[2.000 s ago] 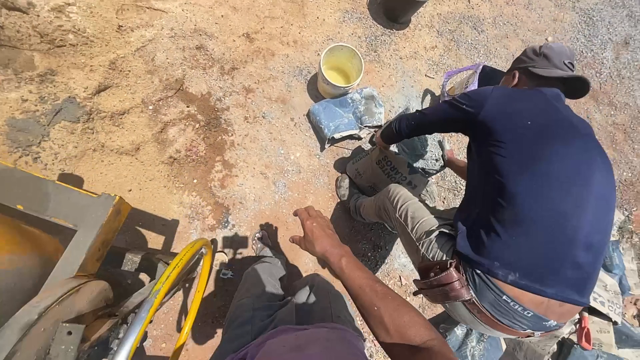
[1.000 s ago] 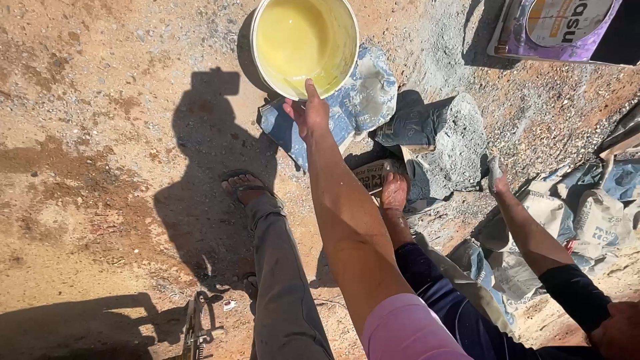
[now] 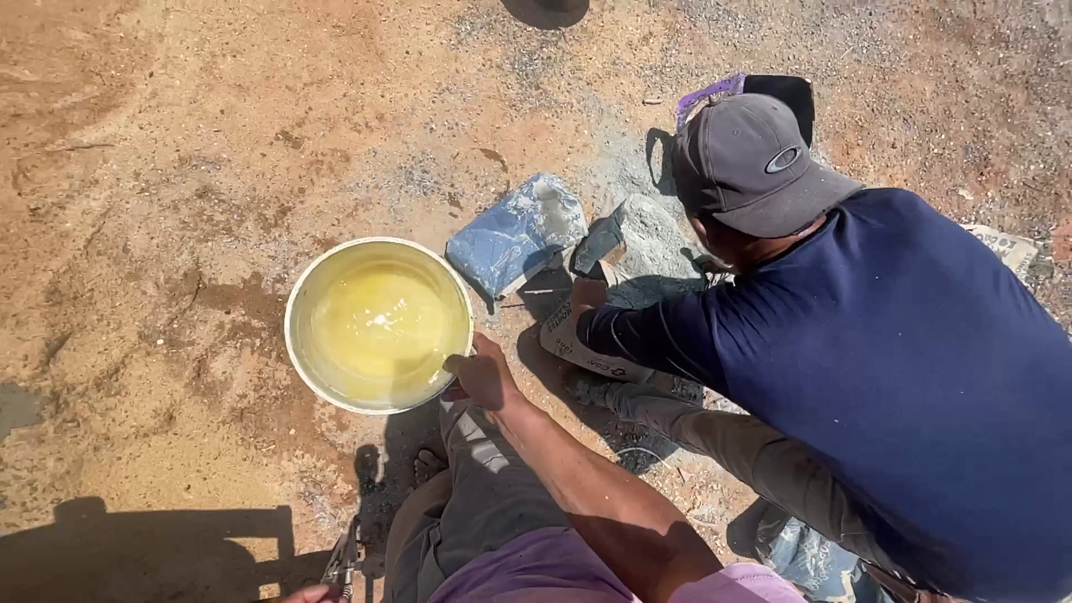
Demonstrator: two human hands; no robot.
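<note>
My right hand (image 3: pixel 484 371) grips the rim of a round bucket (image 3: pixel 295 322) at its lower right, the thumb over the edge. Yellowish liquid (image 3: pixel 377 322) stands inside it, with sunlight glinting on the surface. Only some fingers of my left hand (image 3: pixel 311 594) show at the bottom edge, beside a metal part (image 3: pixel 343 557); whether they hold it cannot be told. Right of the bucket lies a blue and white bag (image 3: pixel 511 239). Beyond that is an opened bag with grey powder (image 3: pixel 653 239), which a co-worker's hand (image 3: pixel 589 293) touches.
A co-worker in a dark blue shirt (image 3: pixel 888 335) and grey cap (image 3: pixel 745 163) bends over at the right. A purple-edged container (image 3: pixel 710 96) stands behind the cap. A dark round container (image 3: pixel 548 7) is at the top edge. More bags (image 3: pixel 808 557) lie at lower right.
Two seconds ago the bucket stood on the ground beside the blue bag and my right hand was free; now the hand holds it, nearer my legs. The view has shifted a lot.
</note>
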